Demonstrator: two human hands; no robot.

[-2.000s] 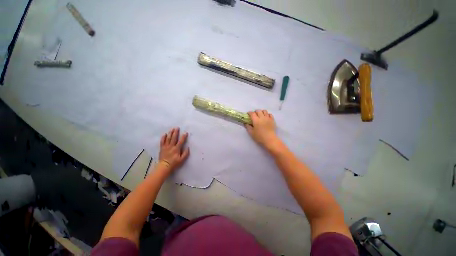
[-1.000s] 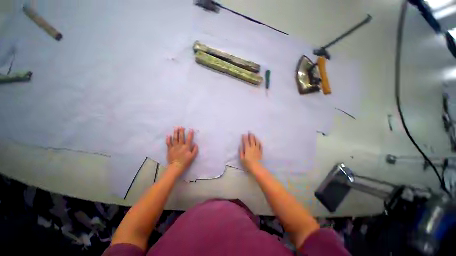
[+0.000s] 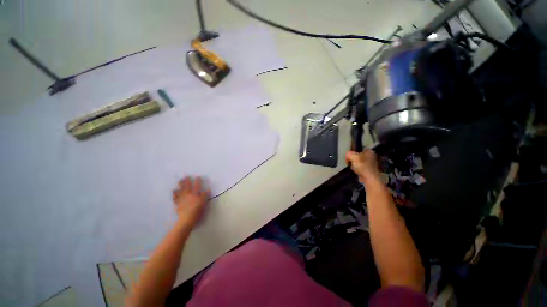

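The straight knife cutting machine [image 3: 399, 90], with a blue and silver motor, stands at the right on the table edge. Its grey base plate [image 3: 319, 141] is on the table beside the lay. My right hand [image 3: 363, 163] is closed on the black machine handle [image 3: 357, 129] below the motor. My left hand [image 3: 191, 196] lies with spread fingers on the white paper marker [image 3: 228, 138] near the lay's cut edge, slightly blurred. Two yellowish bar weights [image 3: 114, 117] lie side by side on the paper at the left.
A green-handled tool [image 3: 165, 98] lies beside the bars. An iron-shaped weight [image 3: 207, 63] with a yellow handle is at the lay's far edge. Dark clamps [image 3: 62, 84] with rods stand beyond. A black cable [image 3: 300, 31] crosses the far table. Scraps litter the dark floor.
The view has swung right. My right hand has left the paper and taken hold of the machine handle. The two bars, apart two seconds ago, now touch. My left hand is still on the paper.
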